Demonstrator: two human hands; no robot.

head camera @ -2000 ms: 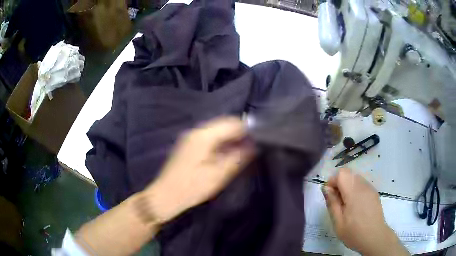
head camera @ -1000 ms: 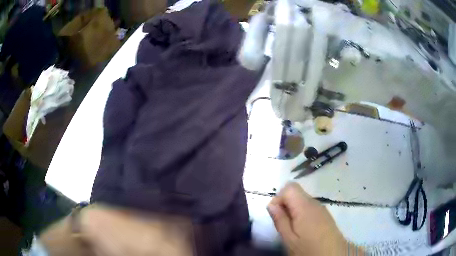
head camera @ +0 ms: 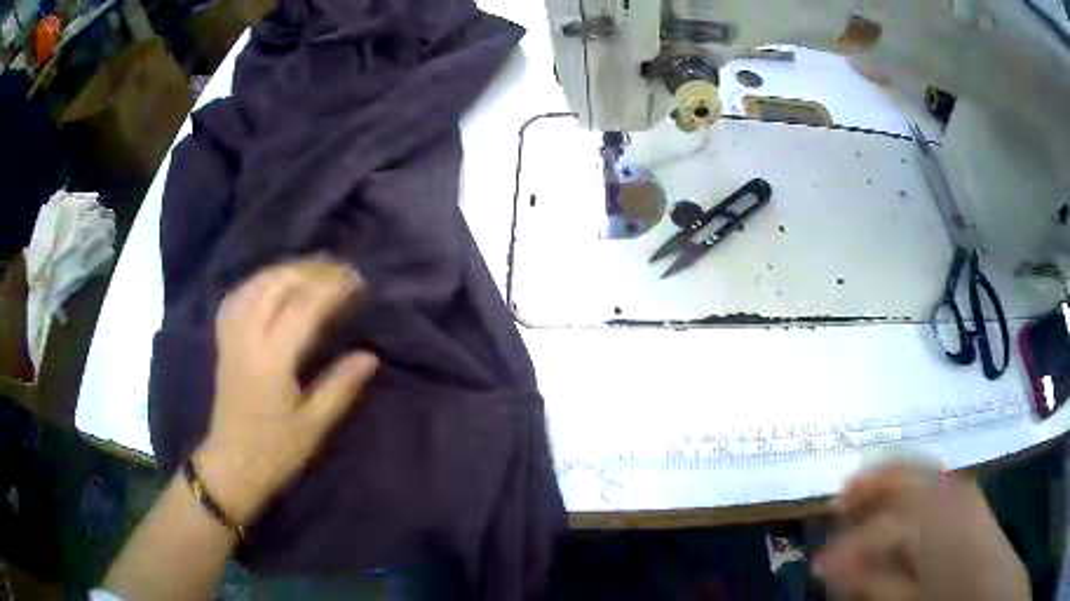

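Note:
The dark purple-grey garment [head camera: 329,211] lies in folds along the left side of the table and hangs over its front edge. My left hand [head camera: 282,370] is over the garment's middle, slightly blurred, with curled fingers and the thumb apart; no cloth is visibly gripped. My right hand [head camera: 921,528] is blurred at the lower right, near the table's front edge, with fingers curled and cut off by the picture's edge; whether it holds anything is unclear. The sewing machine head [head camera: 604,59] stands right of the garment, its presser foot [head camera: 613,176] clear of the cloth.
Black thread snips [head camera: 716,227] lie on the machine bed beside the needle area. Black-handled shears [head camera: 968,294] and a dark red-edged phone-like object [head camera: 1044,362] lie at the right. A printed scale [head camera: 763,446] runs along the front. White cloth [head camera: 70,252] and boxes are on the left.
The view has shifted, showing more of the table's front. My left hand has moved up onto the garment's middle. My right hand has moved away from the snips to the lower right.

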